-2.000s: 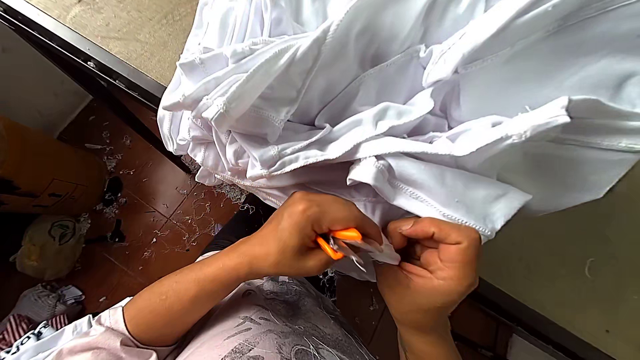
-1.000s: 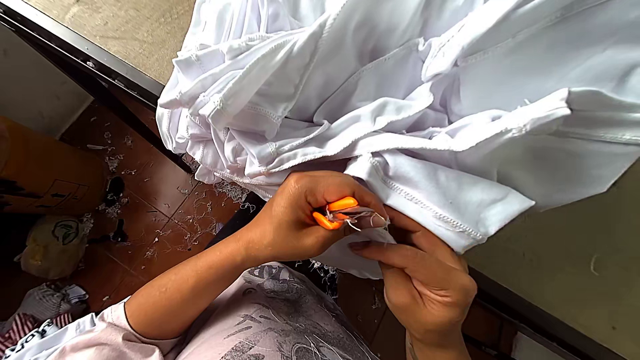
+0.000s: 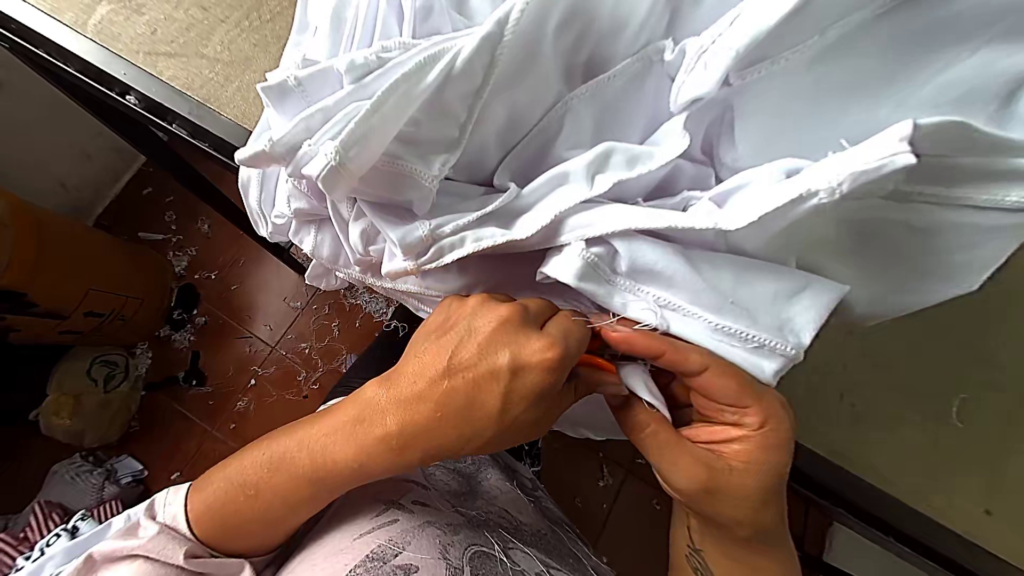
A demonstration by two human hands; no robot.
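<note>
My left hand (image 3: 500,372), back up, is closed around small orange-handled snips (image 3: 598,365); only a bit of orange shows, and the blades are hidden. Touching or almost touching it, my right hand (image 3: 712,424) pinches a narrow fold of white cloth (image 3: 642,386) between thumb and fingers. Loose white threads (image 3: 632,322) stick out by the fingertips. Just above both hands, a folded white hem (image 3: 688,308) with a stitched seam hangs from a large heap of white garments (image 3: 560,176).
The heap lies over a table (image 3: 920,400) with a dark metal edge (image 3: 184,132). Thread scraps (image 3: 368,304) litter the tiled floor (image 3: 256,320). At left stand a brown cardboard container (image 3: 80,272) and a plastic bag (image 3: 88,396), with striped cloth (image 3: 48,524) below.
My left hand has turned so its back faces up, and the orange handles, plainly seen before, are now mostly covered. My right hand has opened its palm more to view around the cloth.
</note>
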